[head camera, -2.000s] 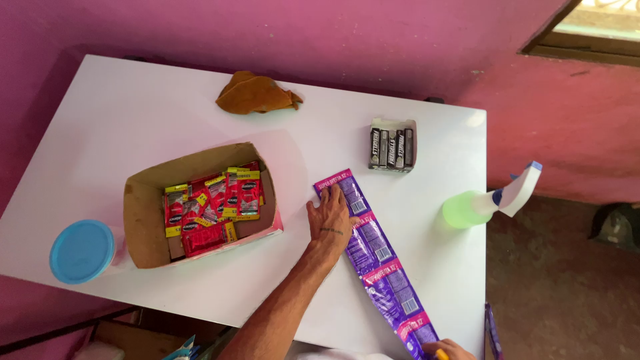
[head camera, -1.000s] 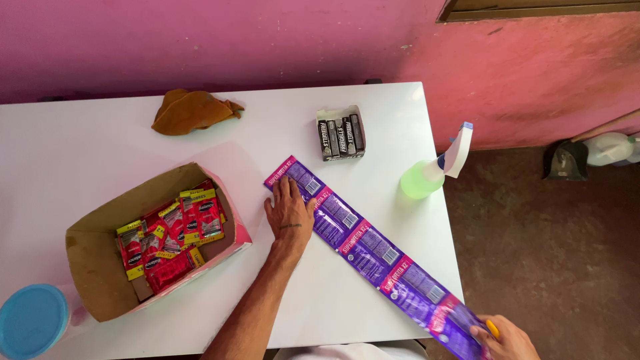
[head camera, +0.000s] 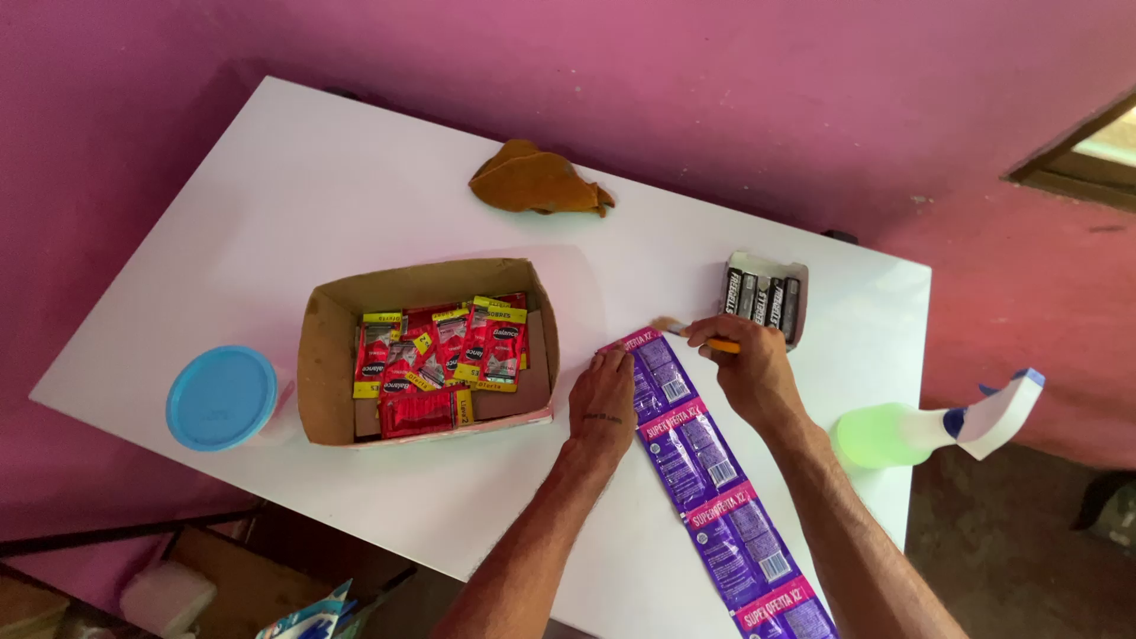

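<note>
A long strip of joined purple sachets point(head camera: 704, 479) with pink bands lies slantwise on the white table point(head camera: 399, 497). My left hand point(head camera: 605, 397) presses flat on its upper left edge, fingers near the top end. In my right hand point(head camera: 750, 364) is a small brush with an orange handle point(head camera: 723, 344); its bristles are beside the strip's top right corner. Left of my left hand stands an open cardboard box point(head camera: 426, 280) holding red and yellow sachets point(head camera: 499, 346). A small box of black-wrapped candy packs point(head camera: 759, 297) is just beyond my right hand.
A brown cloth point(head camera: 537, 180) lies near the wall. At the left stands a tub with a blue lid point(head camera: 222, 398). A spray bottle with green liquid point(head camera: 887, 435) is by the table's right edge. Below the front edge are shelved items, among them a white object point(head camera: 167, 596).
My right hand has moved with the brush from the strip's lower end up to its top end. My left hand remains on the upper part. The view has shifted.
</note>
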